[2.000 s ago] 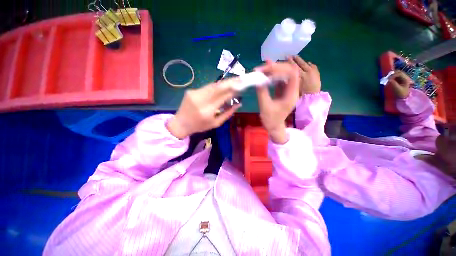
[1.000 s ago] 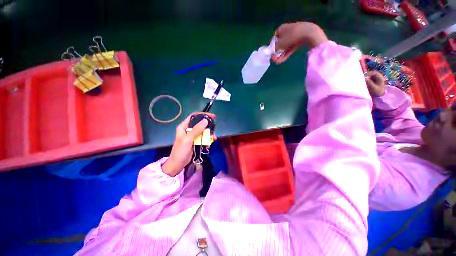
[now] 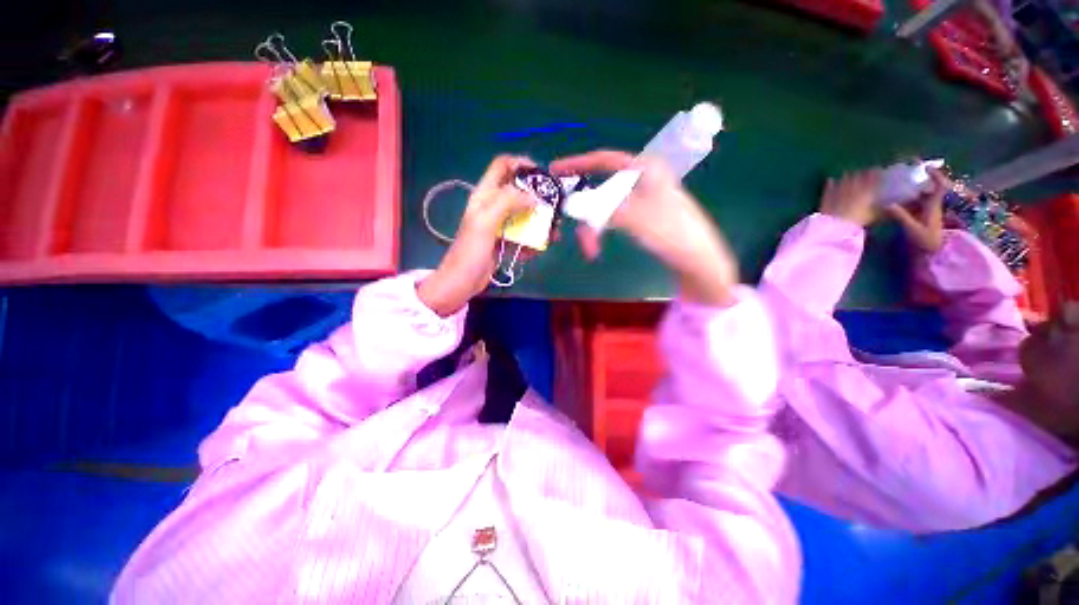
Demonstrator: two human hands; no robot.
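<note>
My left hand (image 3: 483, 231) holds a round black housing (image 3: 540, 186) with a yellow binder clip (image 3: 528, 226) clamped on its lower side, silver wire handle pointing down. My right hand (image 3: 651, 213) is just to the right, blurred, with a white cloth (image 3: 601, 200) pinched in its fingers close to the housing. Whether the cloth touches the housing is unclear. A white translucent bottle (image 3: 683, 142) stands on the bench behind my right hand, partly hidden by it.
A red slotted tray (image 3: 385, 177) lies at left with yellow binder clips (image 3: 304, 118) at its corner. A tan ring (image 3: 444, 210) is partly behind my left hand. A blue stick (image 3: 541, 130) lies beyond. A second red tray (image 3: 627, 372) is below the bench edge. At right, a neighbour's hands hold a bottle (image 3: 905, 181).
My right hand has come back from the bottle area to beside the housing and now shows the white cloth. One bottle stands near it; the neighbour now holds a bottle. The view has shifted.
</note>
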